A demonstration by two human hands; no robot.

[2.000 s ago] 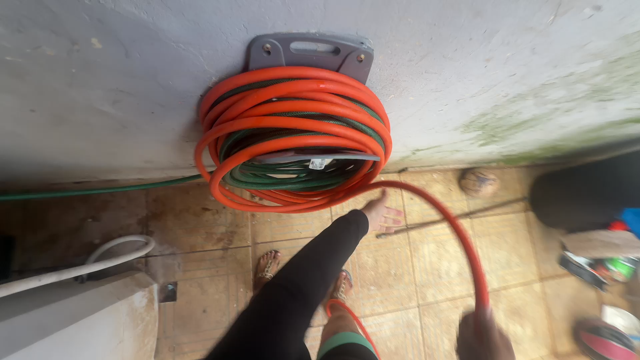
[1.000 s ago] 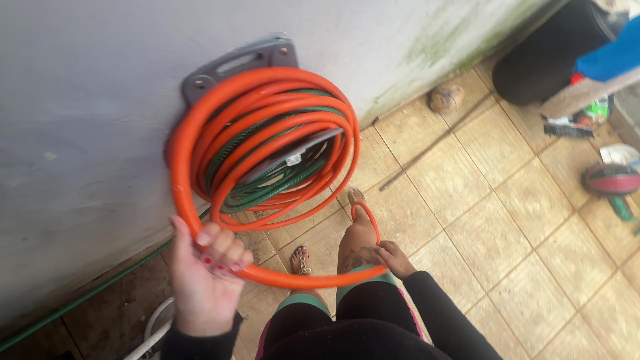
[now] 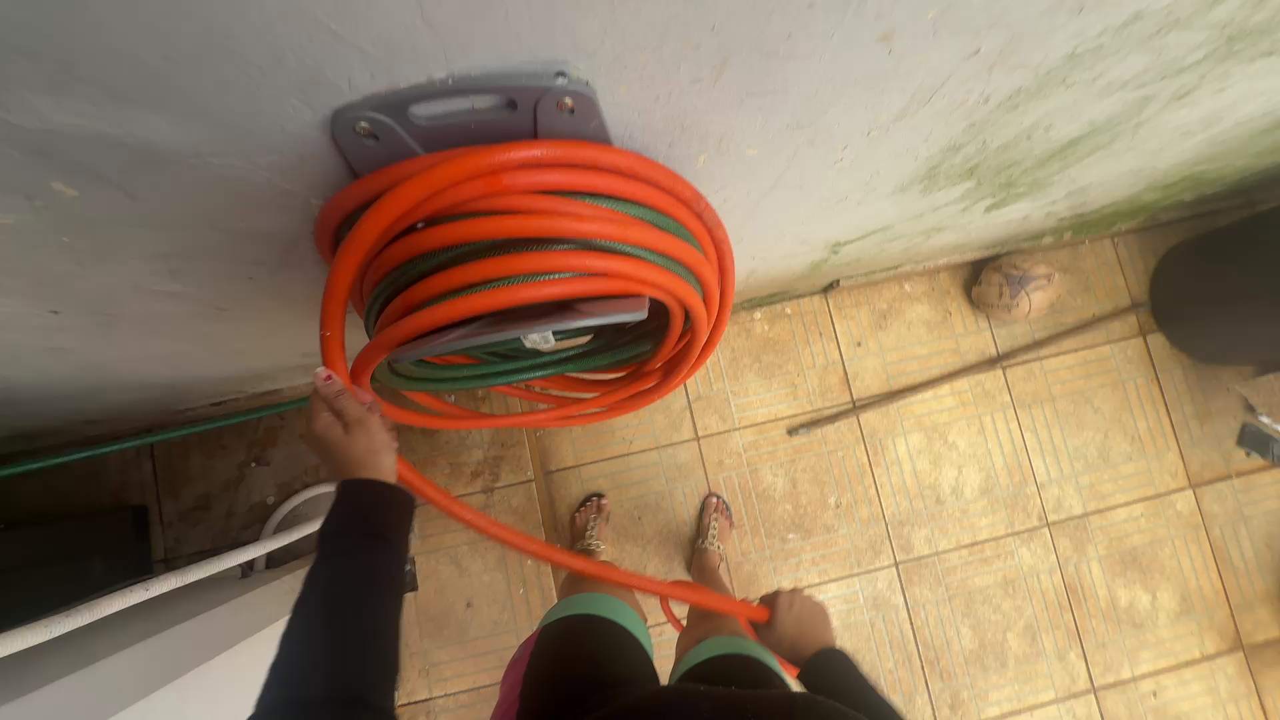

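Thick loops of an orange hose (image 3: 540, 235) hang on a grey wall-mounted hose holder (image 3: 455, 115), mixed with loops of a green hose (image 3: 480, 376). At the lower left of the coil, my left hand (image 3: 350, 430) grips the orange hose against the outer loop. From there the hose runs down to the right, across my legs, into my right hand (image 3: 795, 622), which is closed around it. Beyond the right hand, a thinner-looking stretch of hose hangs near my knee, partly hidden.
A thin rod (image 3: 930, 385) lies on the tiled floor beside a worn ball (image 3: 1014, 286) and a dark container (image 3: 1220, 290). At lower left, a white corrugated hose (image 3: 170, 590) crosses a white appliance (image 3: 230, 650). The plastered wall (image 3: 830, 100) stands behind.
My left hand has brought its part of the orange hose up against the coil's lower left edge. My right hand still holds the hose, now farther from the left hand.
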